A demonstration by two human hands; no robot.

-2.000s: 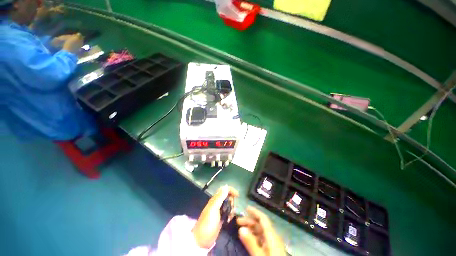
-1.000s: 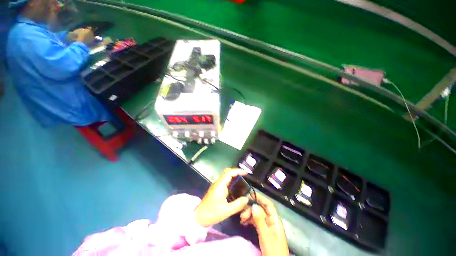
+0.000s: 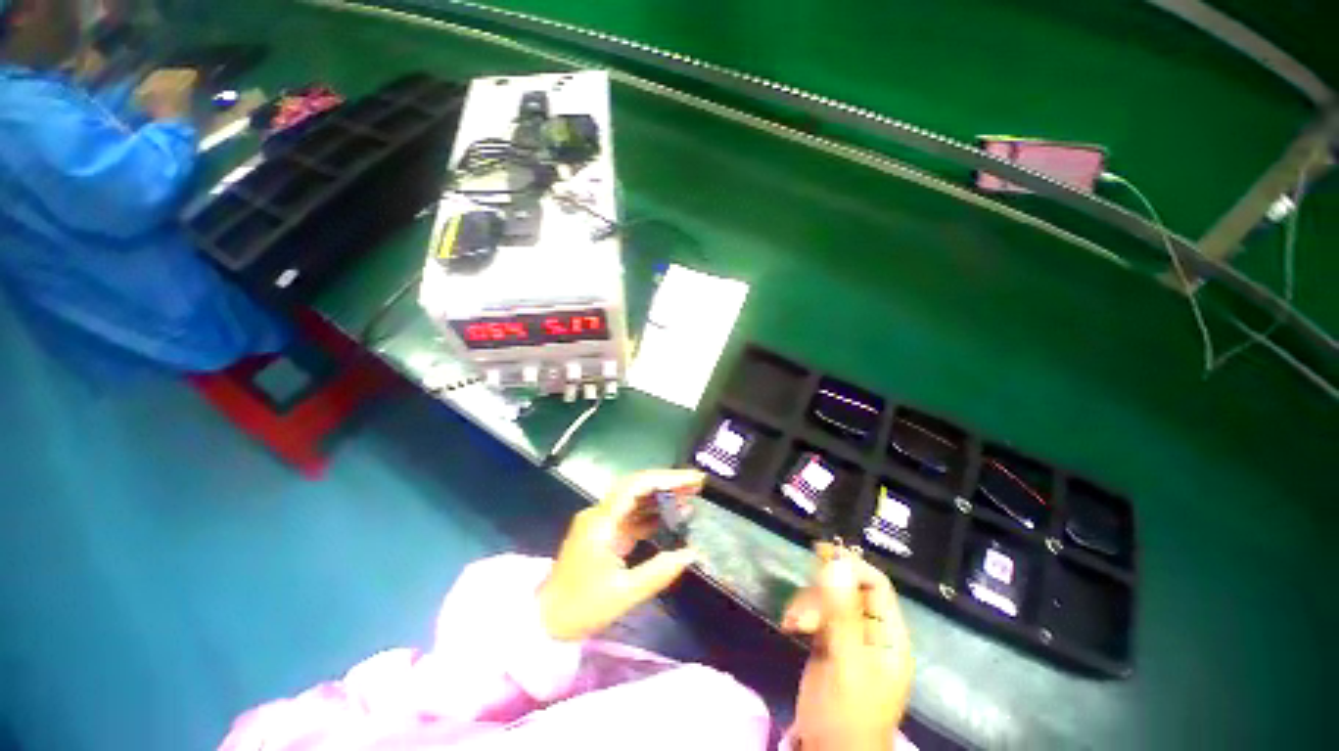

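Note:
My left hand (image 3: 620, 550) is near the bench edge, fingers curled around a small dark unit (image 3: 673, 511). My right hand (image 3: 855, 631) is to its right, apart from it, with its fingertips together at the tray's front edge; whether it holds anything small cannot be told. The black parts tray (image 3: 928, 490) lies right of centre. Its front row holds several units with lit white screens, one of them here (image 3: 994, 575), and an unlit pocket at the right end. Its back row holds several dark units, one of them here (image 3: 846, 408).
A white power supply (image 3: 529, 294) with red digits and cords on top stands left of the tray, beside a white sheet (image 3: 690, 335). Stacked black trays (image 3: 331, 176), a person in blue (image 3: 103, 220) and a red stool (image 3: 279, 404) are farther left. A pink-edged device (image 3: 1040, 165) is on the rail.
My hands have separated. The dark unit stays in my left hand, tilted differently, while my right hand has moved right and away from it. The camera view has shifted slightly.

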